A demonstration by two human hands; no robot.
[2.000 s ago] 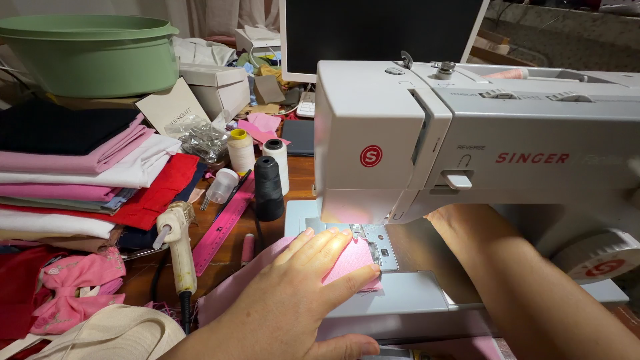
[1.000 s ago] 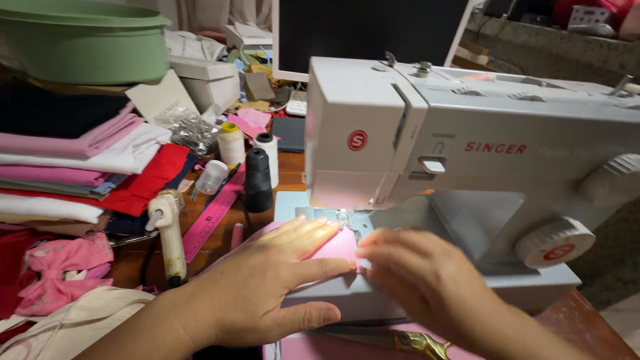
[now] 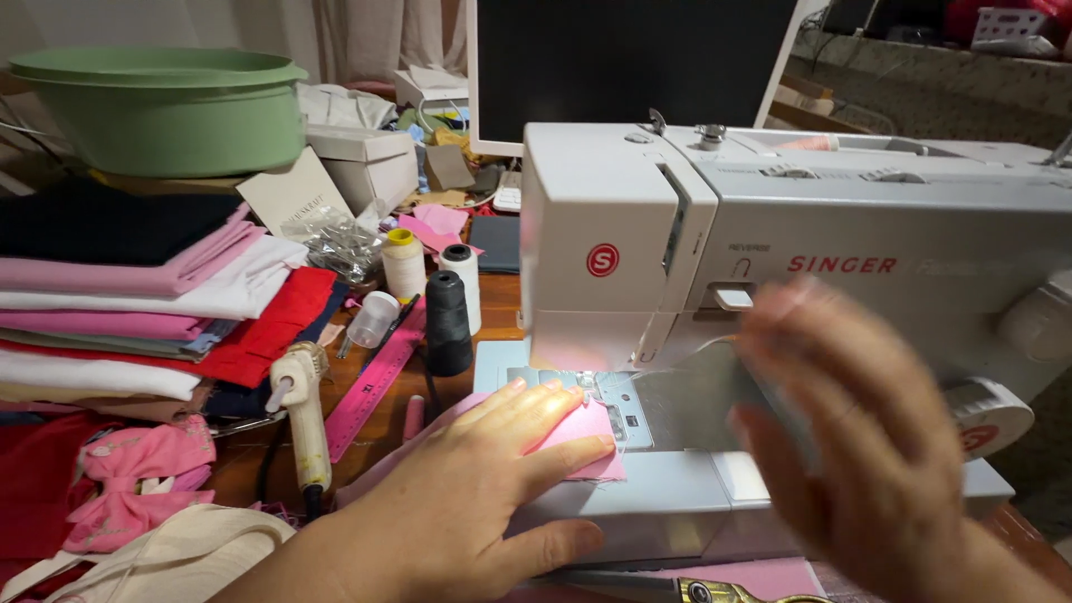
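Note:
My left hand (image 3: 502, 477) lies flat with fingers spread, pressing pink fabric (image 3: 586, 440) on the bed of a white Singer sewing machine (image 3: 620, 201), close to the lit presser foot (image 3: 590, 387). Blurred by motion, my right hand (image 3: 854, 427) is raised in front of the machine, to the right of the reverse lever (image 3: 733, 298). Its fingers look apart, and no fabric is in it. Pale thread (image 3: 703, 345) runs between the needle area and the right hand; whether the fingers hold it cannot be told.
Scissors with gold-coloured handles (image 3: 712, 590) lie at the front edge. Left of the machine are a black thread cone (image 3: 448, 325), a pink ruler (image 3: 377, 381), a glue gun (image 3: 300, 419) and folded fabrics (image 3: 126, 276). A green basin (image 3: 167, 109) and a dark monitor (image 3: 628, 67) stand behind.
My right hand was behind the machine's needle area, then came to the fabric beside my left hand, and is now raised to the right, off the fabric. My left hand has stayed on the fabric.

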